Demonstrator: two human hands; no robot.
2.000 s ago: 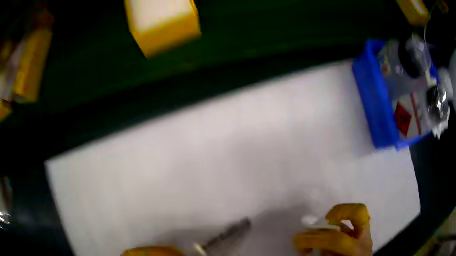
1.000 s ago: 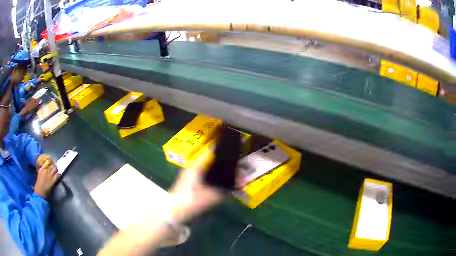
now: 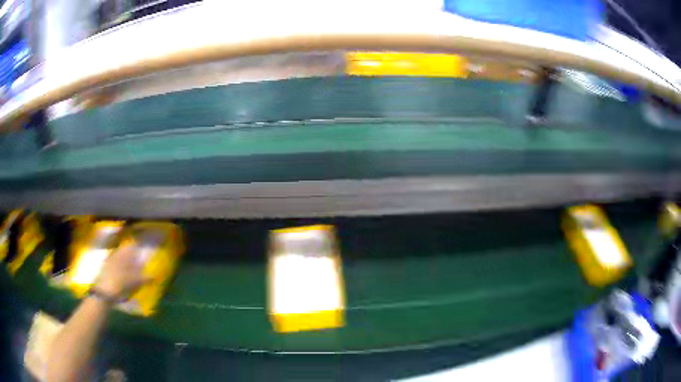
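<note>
The view is strongly blurred. My left hand reaches to the far left of the green belt and lies over a yellow box. A pale slab, perhaps a smartphone, seems to be at the fingers, but blur hides whether the hand grips it. Another yellow box with a white inside stands just left of the hand. An open yellow box base with a white inside stands alone mid-belt. My right hand is not in view.
A yellow box is on the belt at the right. A blue tray with bottles and the white mat are at the lower right. A cream sheet lies lower left. A long shelf edge crosses the top.
The view has swung right, so the belt things sit further left. The dark phone earlier in my left hand no longer shows there clearly. The tray and mat have come into view.
</note>
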